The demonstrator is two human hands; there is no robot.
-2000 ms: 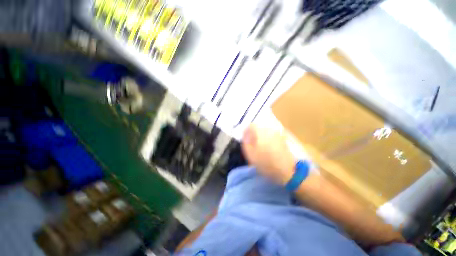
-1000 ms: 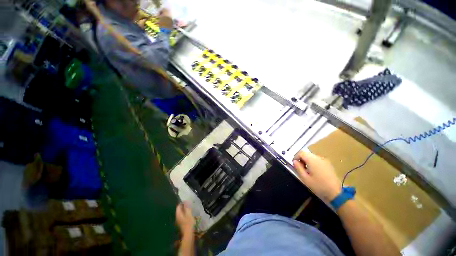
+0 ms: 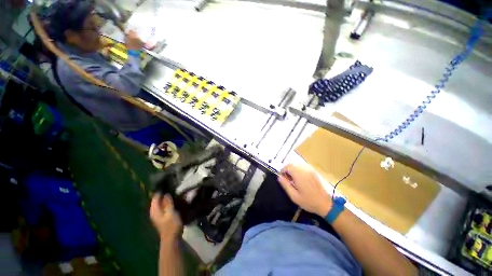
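Note:
A black solder pallet (image 3: 197, 178), blurred, is at my left hand (image 3: 166, 214), above a pale stand beside the bench. My left fingers are at its near left edge and grip it. My right hand (image 3: 305, 188), with a blue wrist strap (image 3: 335, 209), rests at the bench's front edge with curled fingers. Whether its fingers hold anything is hard to tell. More black pallet parts (image 3: 218, 218) lie on the stand below.
PCB panels (image 3: 200, 96) lie on the line. Aluminium rails (image 3: 280, 110), a cardboard sheet (image 3: 372, 178), and a spotted cloth (image 3: 342, 83) are on the bench. A filled pallet (image 3: 477, 237) is at right. A person (image 3: 94, 70) sits at upper left.
My left hand has moved up and taken hold of a black pallet, which is lifted and blurred. My right hand stays at the bench edge. The view has shifted.

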